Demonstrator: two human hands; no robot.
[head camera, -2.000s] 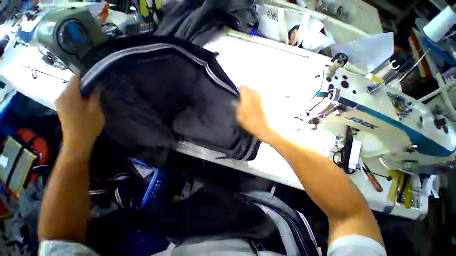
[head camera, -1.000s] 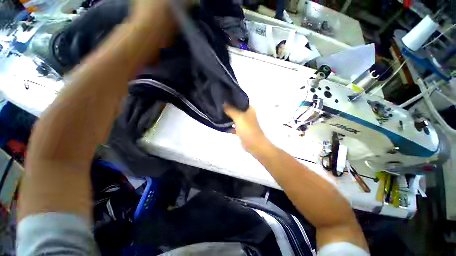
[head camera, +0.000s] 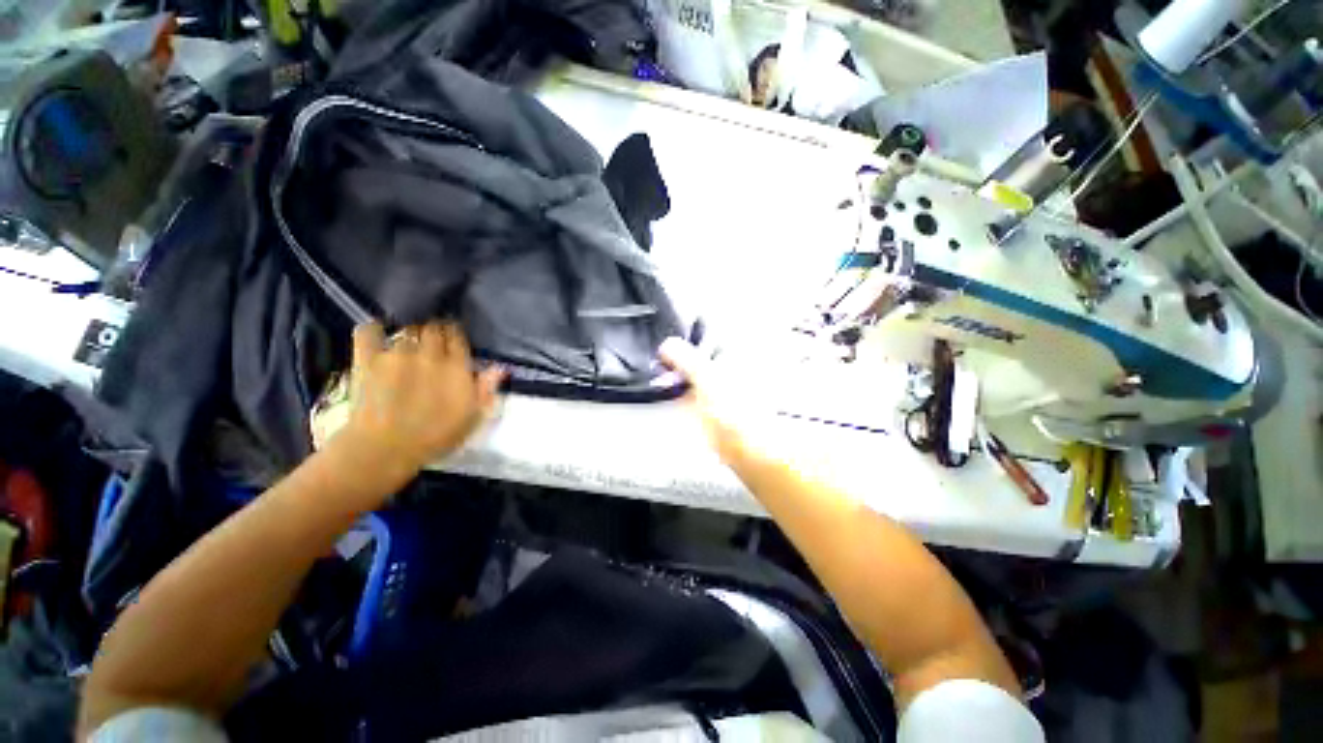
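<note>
A large dark grey garment (head camera: 450, 218) lies spread on the white machine table, left of the sewing machine. Its black waistband (head camera: 580, 388) with a striped edge runs around the opening and along the table's front part. My left hand (head camera: 414, 389) is on the waistband at the garment's near edge, fingers curled over it. My right hand (head camera: 697, 380) pinches the band's right end near a small white tab (head camera: 679, 349). The white lockstitch machine (head camera: 1016, 327) with a teal stripe stands to the right; its needle area holds no cloth.
Black-handled scissors (head camera: 937, 407), an orange-brown handled tool (head camera: 1016, 472) and yellow-handled tools (head camera: 1098, 491) lie under and beside the machine arm. A blue crate (head camera: 374, 581) is below the table's front edge. Another machine head (head camera: 87, 145) stands at far left. Dark cloth covers the lap.
The garment was held up and swung over at the left; it now lies on the table with its opening towards me. My left hand has come down to the near edge.
</note>
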